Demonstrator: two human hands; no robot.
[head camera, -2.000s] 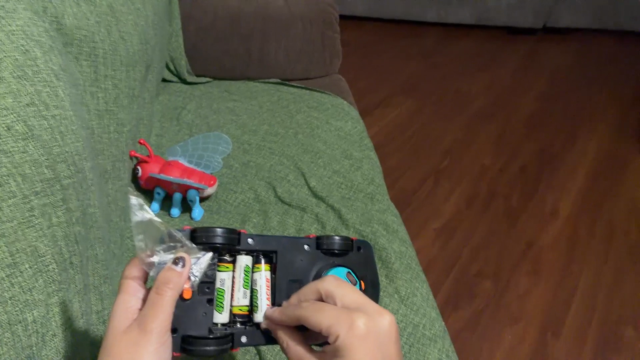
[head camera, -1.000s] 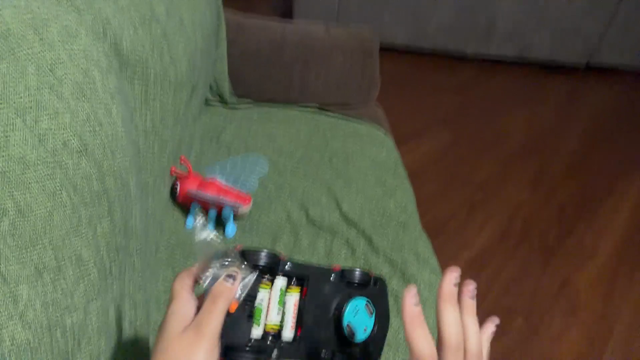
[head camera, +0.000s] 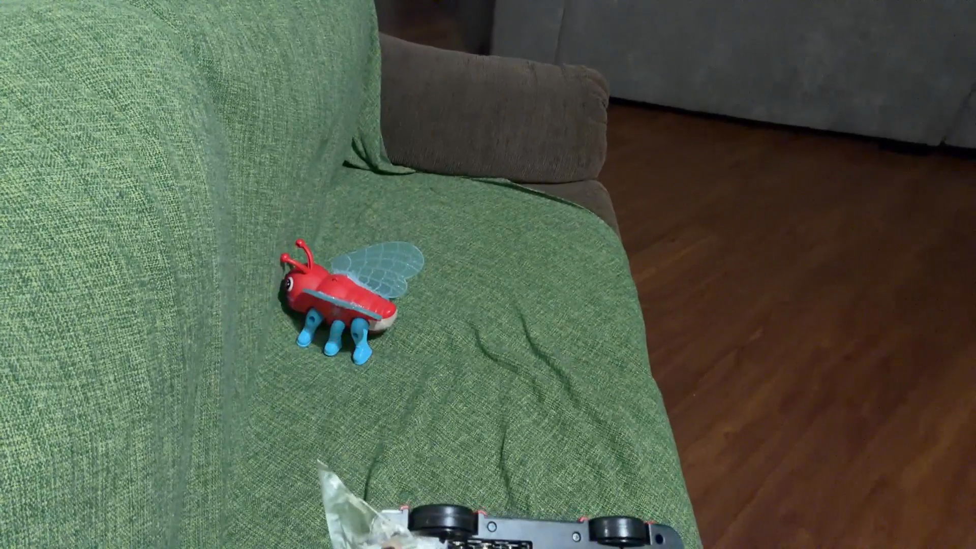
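At the bottom edge, the underside of a black toy car (head camera: 534, 528) shows only in part, with two black wheels and a strip of its battery compartment. A crumpled clear plastic bag (head camera: 352, 515) is against its left end. A small patch that may be a fingertip shows at the bag's lower edge, too little to tell what it holds; otherwise both my hands are out of view. Above them, a red toy insect (head camera: 343, 297) with blue legs and a translucent wing lies on the green cover.
A green woven cover (head camera: 473, 412) lies over the couch seat and backrest. The brown armrest (head camera: 496, 114) stands at the far end. To the right is the dark wooden floor (head camera: 801, 328), with grey upholstered furniture (head camera: 732, 61) beyond.
The view has shifted so that the toy car sits mostly below the frame. Its batteries and both my hands, visible earlier, have dropped out of sight. The toy insect rests in the same place on the cover.
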